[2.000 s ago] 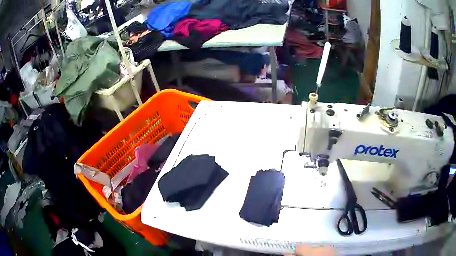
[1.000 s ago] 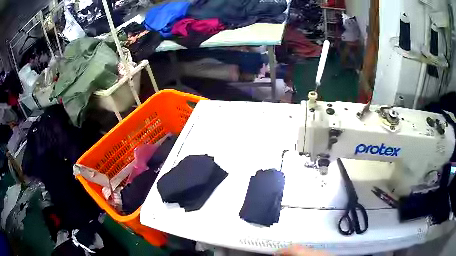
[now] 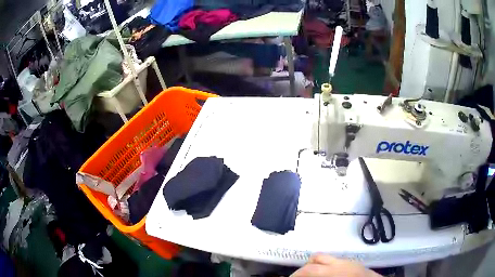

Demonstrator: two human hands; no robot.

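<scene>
A fanned stack of dark cut pieces (image 3: 198, 186) lies on the left of the white table. A narrower, straighter dark stack (image 3: 277, 202) lies to its right. Black fabric shears (image 3: 375, 208) lie on the table below the machine arm, blades pointing away from me and loop handles near the front edge. One hand, seemingly my right hand (image 3: 337, 267), shows at the bottom edge of the picture, by the table's front edge. It is cut off and blurred, so its fingers and anything in it are hidden. My left hand is not in view.
The white sewing machine (image 3: 401, 132) stands at the right. Red and dark thread snips (image 3: 413, 200) lie beside a black slab (image 3: 451, 211). An orange basket (image 3: 122, 142) with pink and dark cloth stands left of the table. A cloth-covered table (image 3: 260, 28) stands behind.
The view has shifted, so the table and its things sit higher and slightly further left. The hand at the bottom edge shows a little more. The stacks and shears keep their places.
</scene>
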